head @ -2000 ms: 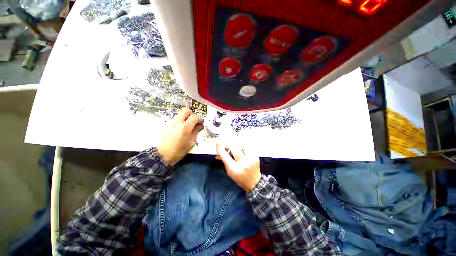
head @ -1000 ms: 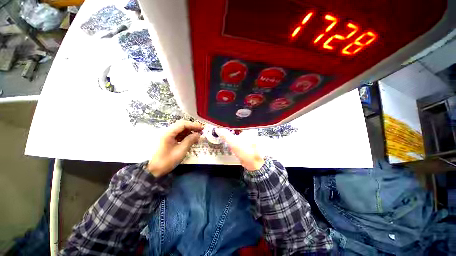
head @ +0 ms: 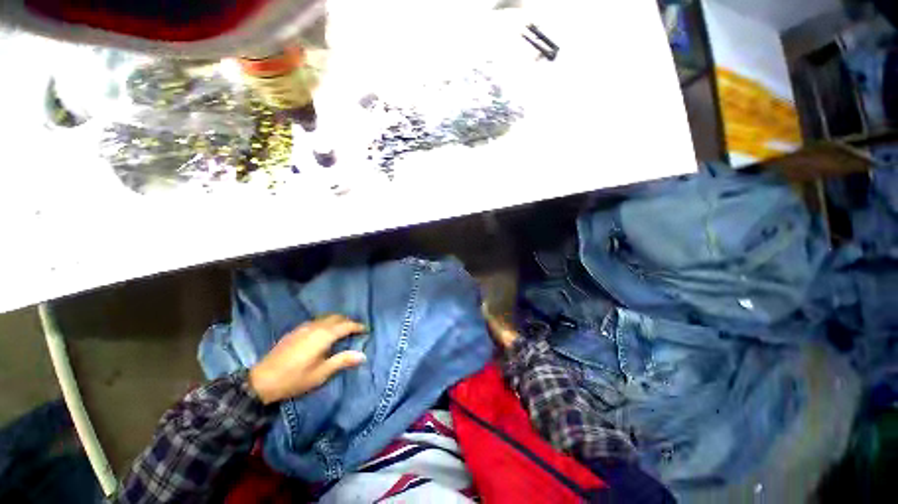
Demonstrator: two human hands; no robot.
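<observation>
A blue denim garment (head: 384,325) with pale stitched seams lies across the lap, below the table edge. My left hand (head: 307,360) rests on its left part, fingers slightly bent and apart; whether it pinches cloth cannot be told. My right hand (head: 500,327) is mostly hidden at the garment's right side; only a part near the wrist shows and its fingers cannot be seen. The machine head (head: 177,15) is cut off at the top left, with its lower post (head: 317,157) on the table below it.
Brassy and dark button pieces (head: 177,138) lie left of the post, and a pile of tiny dark pieces (head: 443,128) lies right of it. A short black piece (head: 541,42) lies farther back on the white table (head: 591,118). More denim (head: 709,246) is heaped at the right.
The view has swung down and right. Both hands have left the dies and come down to the denim on the lap. The counter and buttons are out of view.
</observation>
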